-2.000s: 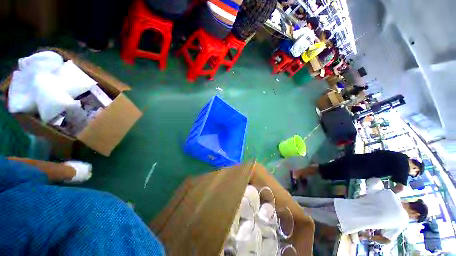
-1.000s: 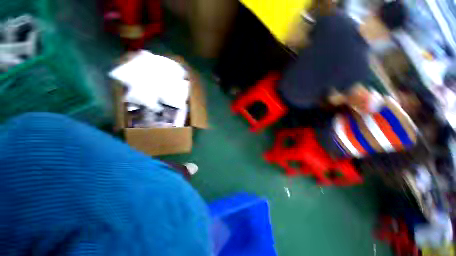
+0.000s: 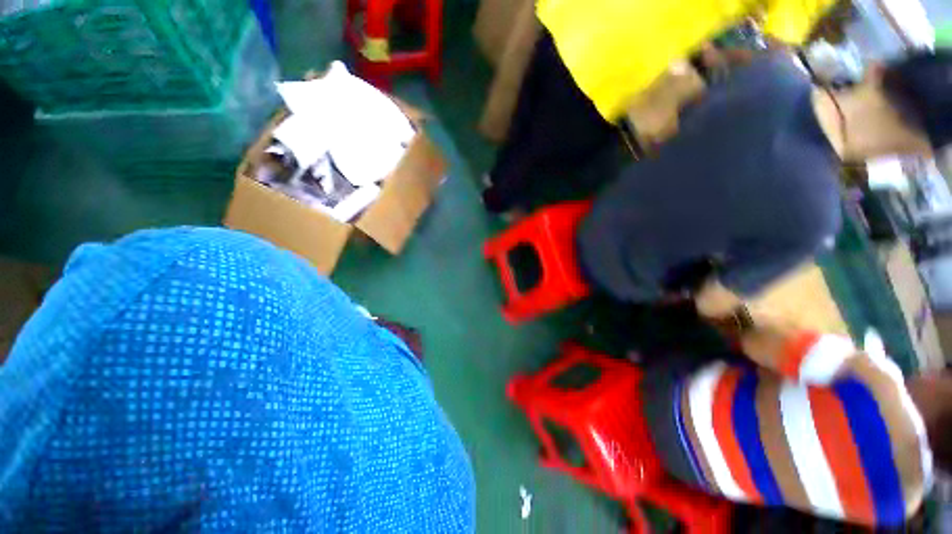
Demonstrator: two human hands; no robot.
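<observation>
Neither of my hands is in view. A large rounded shape in blue checked cloth (image 3: 240,386) fills the lower left; I cannot tell whose body part it covers. Beyond it an open brown carton (image 3: 287,221) stands on the green floor, with white sheets or bags (image 3: 350,123) heaped on top and grey-white items showing inside. Part of a dark shoe or foot shows at the edge of the blue cloth.
Red plastic stools (image 3: 543,261) stand to the right, with a person in dark grey (image 3: 720,188) and one in a striped shirt (image 3: 804,438) seated at a bench. Green crates (image 3: 125,52) are stacked at upper left. Yellow cloth (image 3: 637,42) shows at the top.
The view has swung towards the seated people and green crates. The blue bin, the green bucket and the carton of white round parts have left the view.
</observation>
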